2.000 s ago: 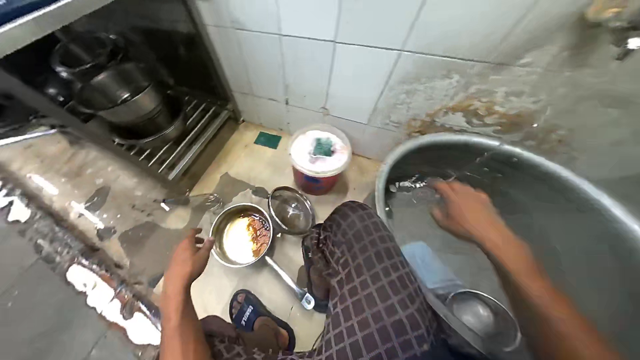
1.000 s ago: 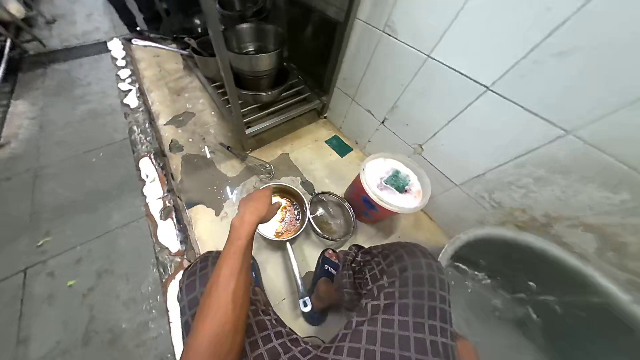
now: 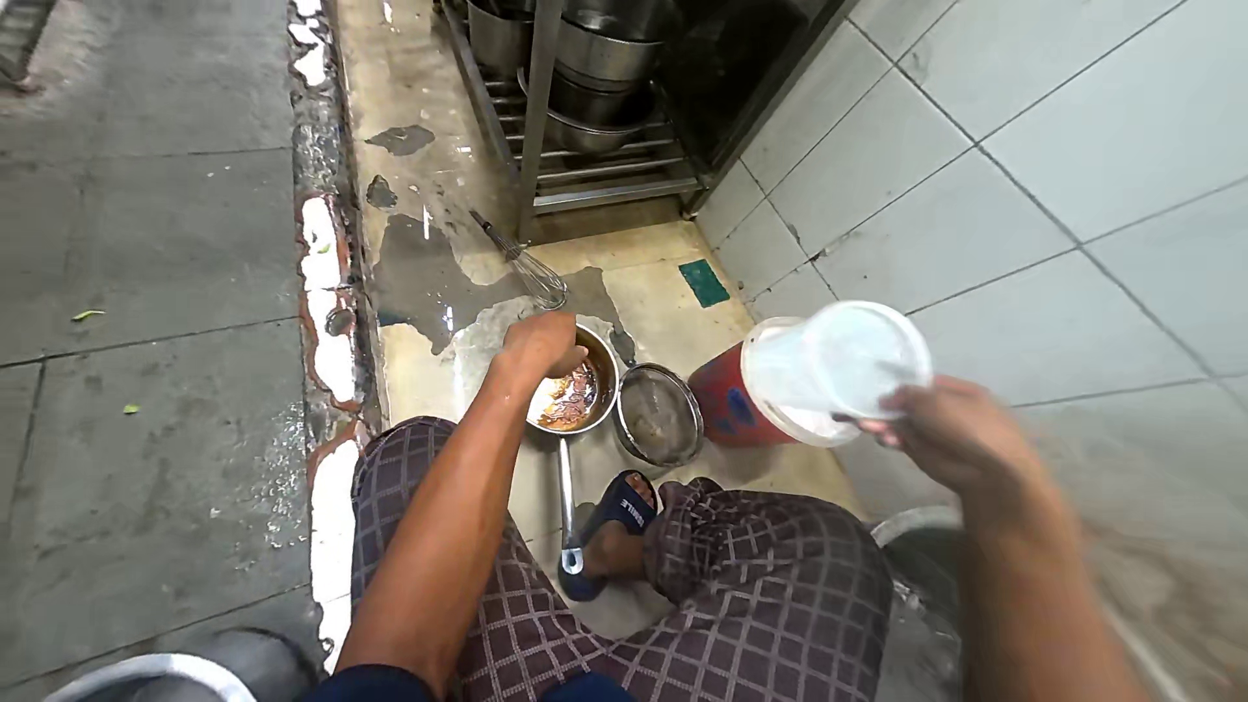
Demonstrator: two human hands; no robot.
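Observation:
My left hand (image 3: 548,346) reaches over the rim of a metal saucepan (image 3: 595,414) on the floor, fingers down inside; its fingertips are partly hidden. The pan holds whitish and reddish-brown matter, and its long handle points toward me. Gripped by its rim in my right hand (image 3: 941,424) is a translucent plastic container (image 3: 858,361), tilted over the white top of a red bucket (image 3: 726,400). Between pan and bucket a round metal strainer (image 3: 659,414) lies on the floor. A wire whisk (image 3: 526,261) rests beyond the pan.
A metal rack (image 3: 614,190) with stacked pots (image 3: 604,58) stands ahead. Right of it rises a tiled wall (image 3: 1033,205). A large metal tub (image 3: 916,531) is at lower right, a metal rim (image 3: 156,668) at lower left. A green pad (image 3: 703,283) lies by the wall.
My right hand, in the large tub two seconds ago, now holds a plastic container above the bucket. My left hand has moved from beside the saucepan to inside its rim. The view has swung left.

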